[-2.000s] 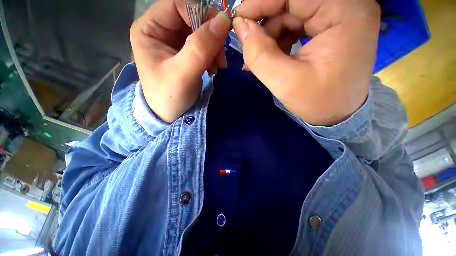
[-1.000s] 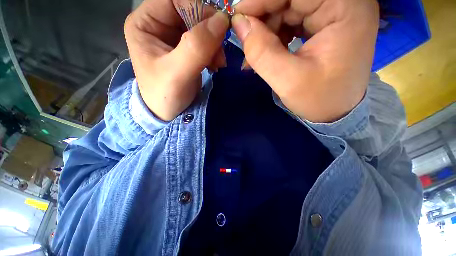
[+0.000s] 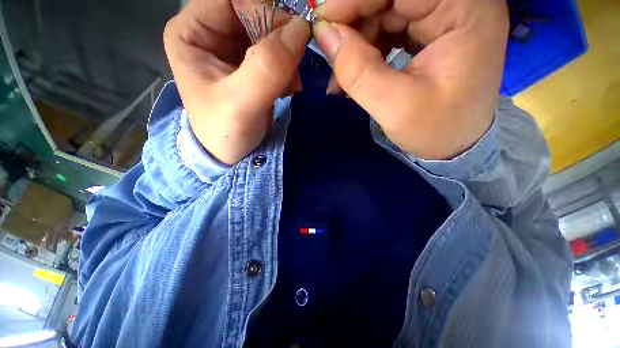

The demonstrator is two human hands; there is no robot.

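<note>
My left hand (image 3: 238, 81) and my right hand (image 3: 415, 81) meet at the top edge, thumb tips almost touching. My left hand pinches cable-end wires (image 3: 257, 26), thin grey strands that fan out between its thumb and fingers. My right thumb and fingers pinch at the same spot, by a small red piece (image 3: 311, 4) and whitish bits. What exactly the right fingertips hold is too small to tell. The top edge cuts off the fingers and the rest of the cable.
My open denim jacket (image 3: 197, 251) and dark shirt fill the middle. A blue bin (image 3: 544, 51) with dark contents is at the upper right, by a yellow surface (image 3: 584, 109). A dark framed panel (image 3: 95, 75) is at the upper left, a brown box (image 3: 37, 214) below it.
Both hands have shifted slightly to the left. The wires in my left hand are fanned wider than in the earliest frame. The pinch at the fingertips continues.
</note>
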